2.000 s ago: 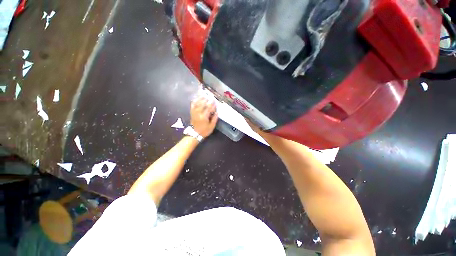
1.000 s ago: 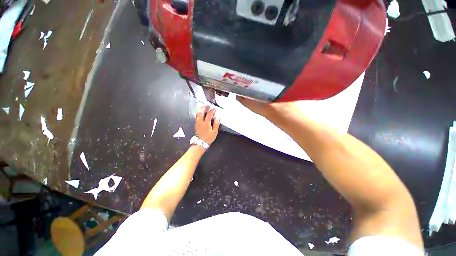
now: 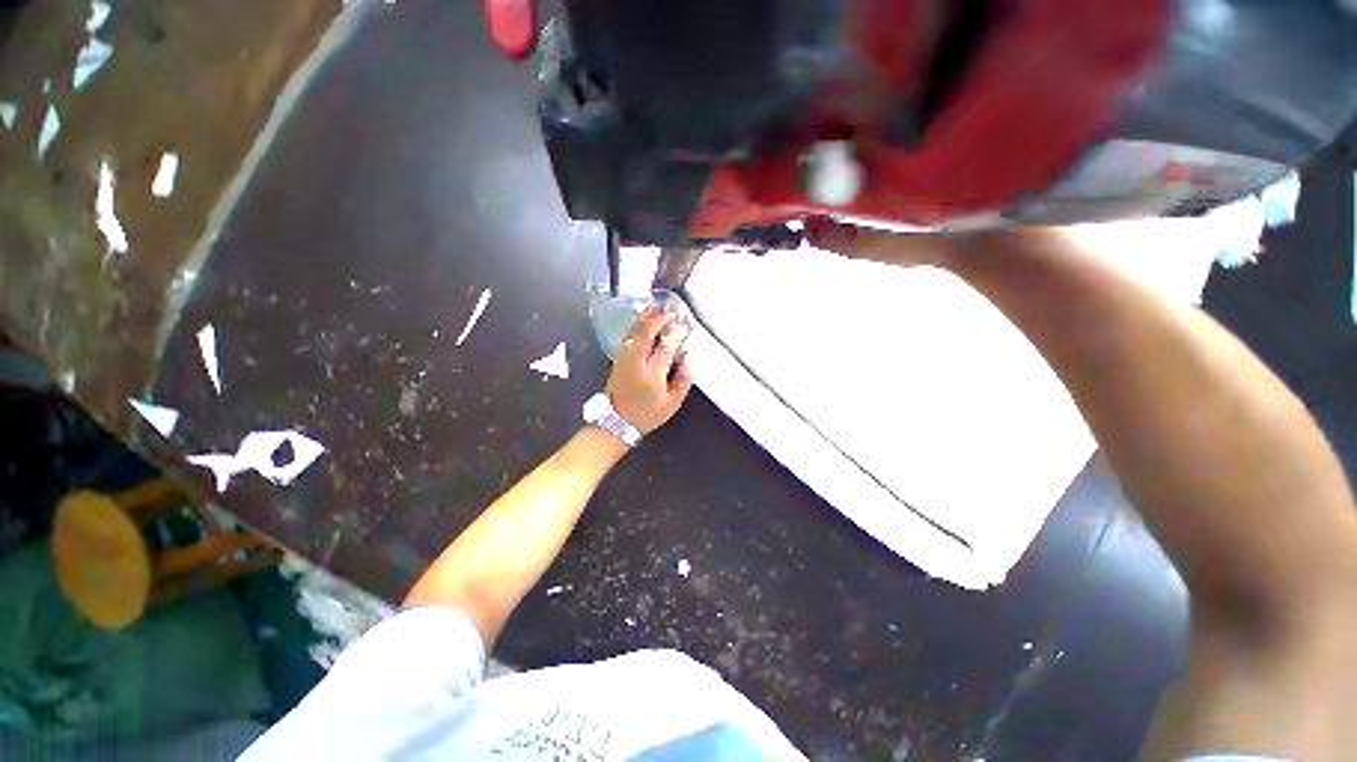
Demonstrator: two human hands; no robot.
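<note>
The red and black cutting machine (image 3: 833,104) fills the top of the view, partly blurred. Its narrow dark knife column (image 3: 679,268) stands at the left tip of the white fabric lay (image 3: 893,387). A thin dark cut line curves through the lay from the column toward its lower right end. My left hand (image 3: 652,365) holds the lay's left tip close beside the column, fingertips on the fabric. Part of the pale base plate (image 3: 610,320) shows left of the fingers. My right forearm crosses the lay; my right hand is hidden behind the machine.
White scraps lie on the dark table (image 3: 417,223), including a triangle (image 3: 552,360) left of my hand and a piece with a hole (image 3: 271,457). A round wooden stool (image 3: 101,558) stands below the table's left edge.
The machine has turned, its labelled face now at the right. The fabric lay has swung toward me and shows more, with the cut line visible. My left hand stays at its tip.
</note>
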